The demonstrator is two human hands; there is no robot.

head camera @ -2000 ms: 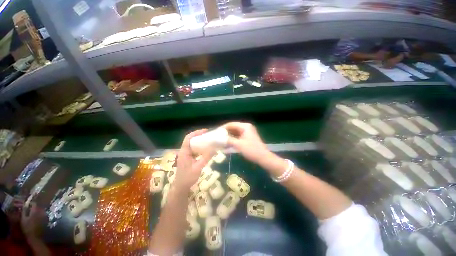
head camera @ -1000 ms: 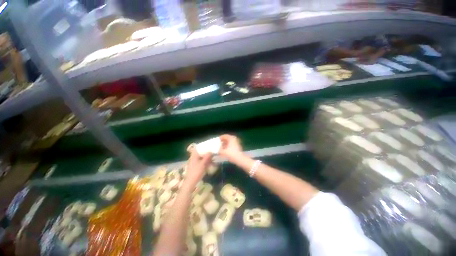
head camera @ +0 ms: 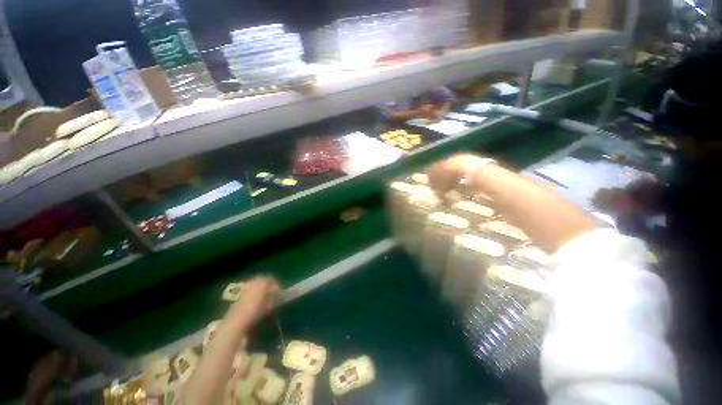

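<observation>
Cream plastic housings (head camera: pixel 305 357) lie in a loose pile at the bottom left, some behind my left forearm. My left hand (head camera: pixel 257 294) is blurred above the far side of the pile. A cream housing (head camera: pixel 232 291) shows just left of its fingers; I cannot tell if they touch it. My right hand (head camera: pixel 455 172) is over the far left corner of the tall stack of clear blister trays (head camera: pixel 503 316), with cream housings in the pockets. Its fingers are blurred and point down at the tray; I cannot tell if they hold anything. My right forearm covers part of the stack.
A green conveyor (head camera: pixel 317 237) runs behind the pale rail (head camera: pixel 340 269). A pale shelf (head camera: pixel 237 111) with a bottle, a drink carton and stacked clear trays hangs above. A person's hand (head camera: pixel 633 198) is at the right. A lone orange-brown piece (head camera: pixel 352 213) lies on the conveyor.
The view has turned to the right. My hands have parted: my right hand has moved to the tray stack, my left stays near the pile. The housing between them no longer shows there.
</observation>
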